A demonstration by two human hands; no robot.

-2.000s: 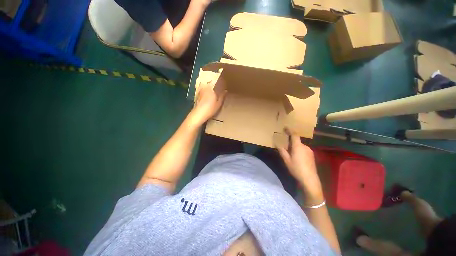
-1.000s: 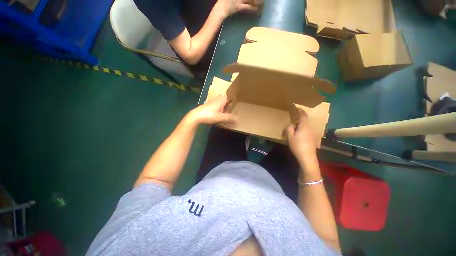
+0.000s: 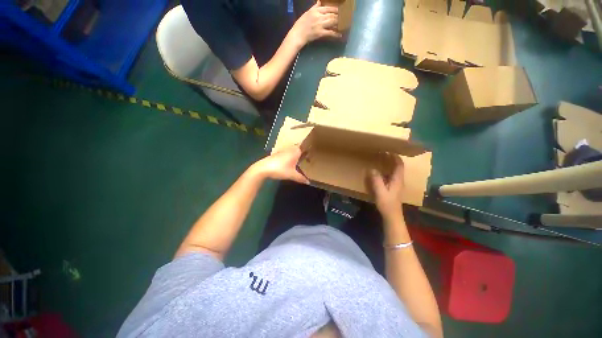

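Note:
A part-folded box [image 3: 336,173] stands at the table edge in front of me, its front wall up and its back panel tilted over the hollow. A flat box blank [image 3: 366,92] with rounded corners and side notches shows behind it. My left hand [image 3: 288,163] grips the left end of the part-folded box, with the thumb along the front wall. My right hand [image 3: 388,183] grips its right end, fingers inside and thumb at the front wall. Some fingertips are hidden by the cardboard.
A closed brown box [image 3: 492,94] and loose blanks [image 3: 455,39] lie at the far right. Pale pipe rails [image 3: 515,188] are at the right, above a red stool [image 3: 480,285]. A person's arm [image 3: 264,74] is at the left, beside a white chair [image 3: 181,49].
Both hands moved from the side flaps to the box's ends, and the front and end walls came up. The back panel tilted further toward me. The whole scene shifted slightly down and right.

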